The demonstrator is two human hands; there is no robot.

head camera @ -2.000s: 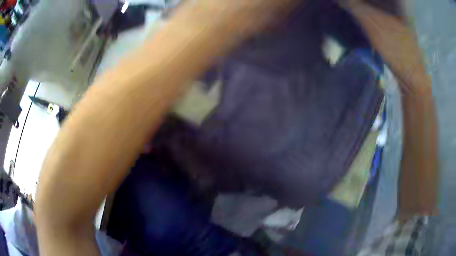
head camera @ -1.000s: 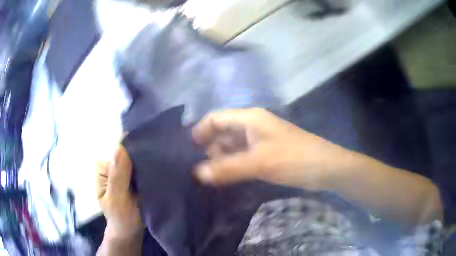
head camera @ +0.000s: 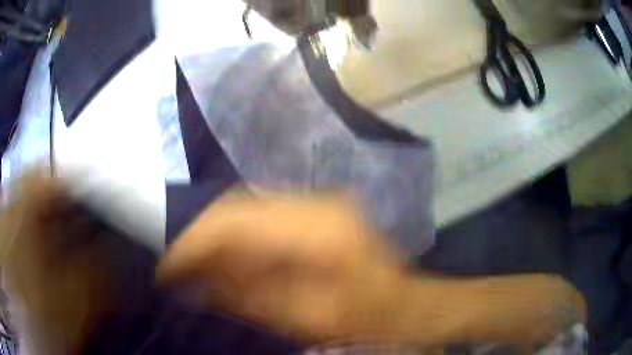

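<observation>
A pale grey-blue lining panel [head camera: 277, 118] lies on the white table with a dark shell panel [head camera: 353, 114] showing along its edges. Its far end is at the bright area under the machine head [head camera: 312, 14]. My right hand [head camera: 284, 256] is blurred over the near part of the panels, above dark fabric [head camera: 208, 329]. My left hand [head camera: 52, 256] is blurred at the left edge, beside the same dark fabric. The blur and the hand's back hide whether the fingers of either hand grip the fabric.
Black-handled scissors [head camera: 513, 73] lie on the machine bed to the right of the needle area. A dark cut piece [head camera: 104, 48] lies at the upper left. The white table's front edge [head camera: 513, 187] curves across the right, with faint ruler marks.
The view has moved from dark fabric held between both hands to the machine bed. The panels now lie flatter under the head, my left hand is farther left, and my right hand is lower.
</observation>
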